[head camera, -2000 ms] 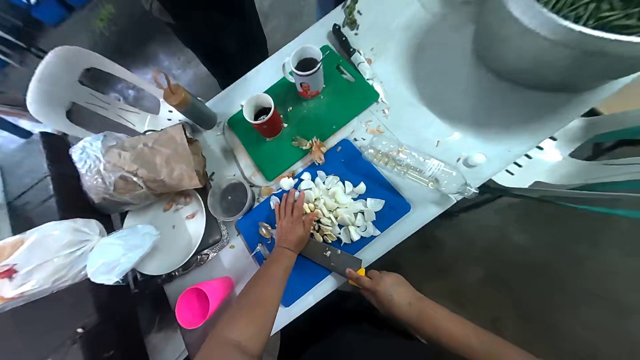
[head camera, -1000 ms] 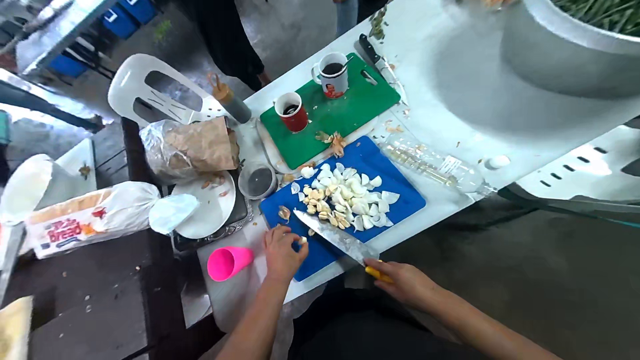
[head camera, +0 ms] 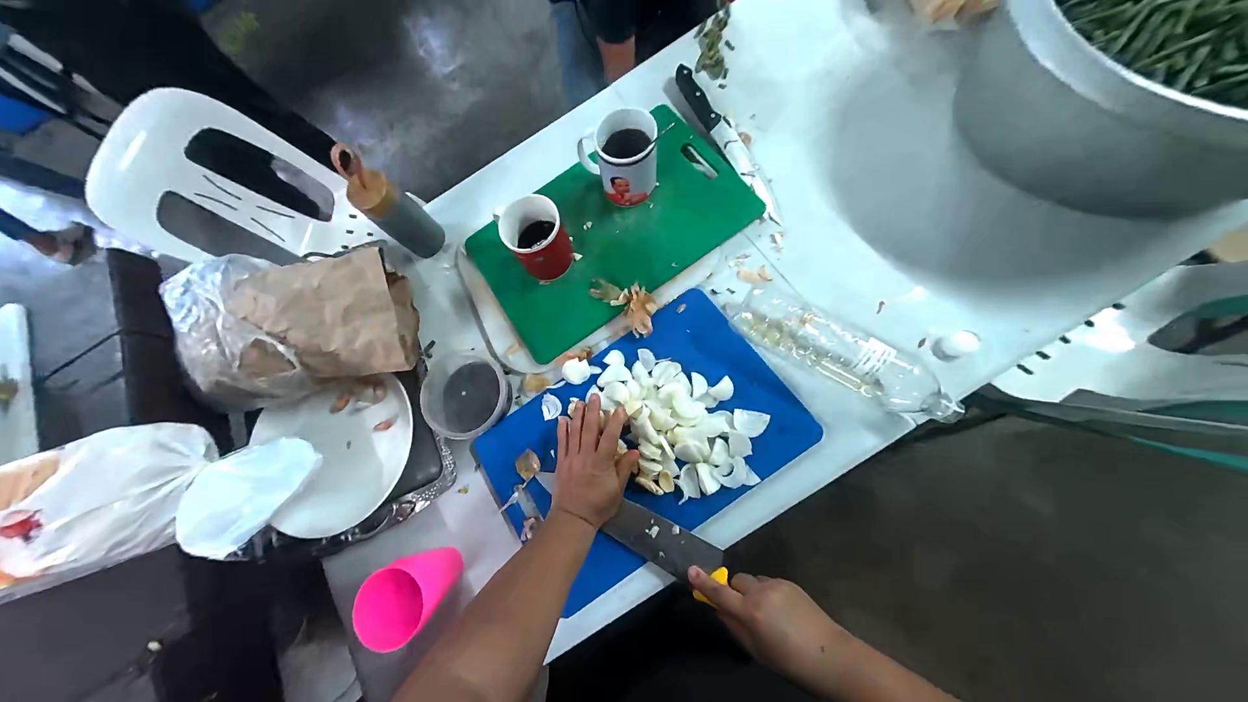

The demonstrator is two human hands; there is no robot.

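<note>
My right hand grips the yellow handle of a broad kitchen knife, whose blade lies low over the blue cutting board. My left hand is spread flat over the blade's far part, fingertips at the edge of a heap of peeled, cut white onion or garlic pieces. What is under the palm is hidden. Smaller yellowish garlic cloves lie beside the left thumb. Bits of skin lie on the board left of my hand.
A green cutting board bears a red mug and a white mug. Around stand a plastic bottle, a black-handled knife, a large pot, a pink cup, a bowl and a paper bag. A person stands beyond the table.
One second ago my left hand was at the board's near left edge and the blade was in plain view; now that hand lies over the blade. The view has shifted.
</note>
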